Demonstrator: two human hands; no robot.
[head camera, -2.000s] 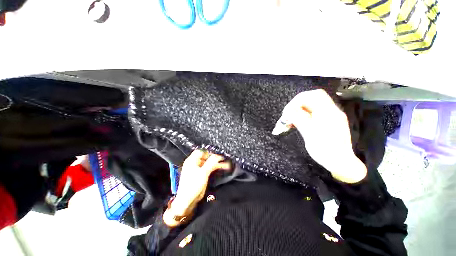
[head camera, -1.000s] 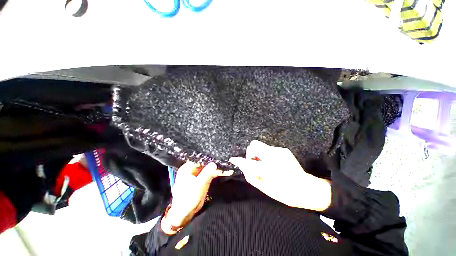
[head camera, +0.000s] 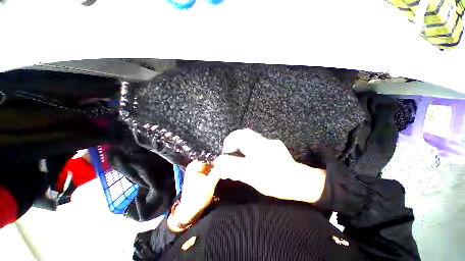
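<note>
The dark speckled tweed garment (head camera: 290, 107) lies across my lap below the table edge. A braid trim (head camera: 165, 136) with white flecks runs along its left and lower edge. My left hand (head camera: 196, 191) grips the trimmed edge between thumb and fingers. My right hand (head camera: 260, 165) is at the same edge, its fingertips pinched together and touching or overlapping the left fingertips. Both hands are overexposed. No needle or thread can be made out.
The white table (head camera: 229, 35) spans the top, with blue scissor handles (head camera: 182, 3) cut off by the frame and a yellow-and-black striped packet (head camera: 441, 23). A blue basket (head camera: 118, 191) is at lower left, a purple stool (head camera: 443, 125) at right. A person's red clothing (head camera: 6, 206) shows at far left.
My right hand has come down and left from above the cloth to the trimmed edge, meeting my left hand. My left hand still holds the edge. The view has shifted slightly.
</note>
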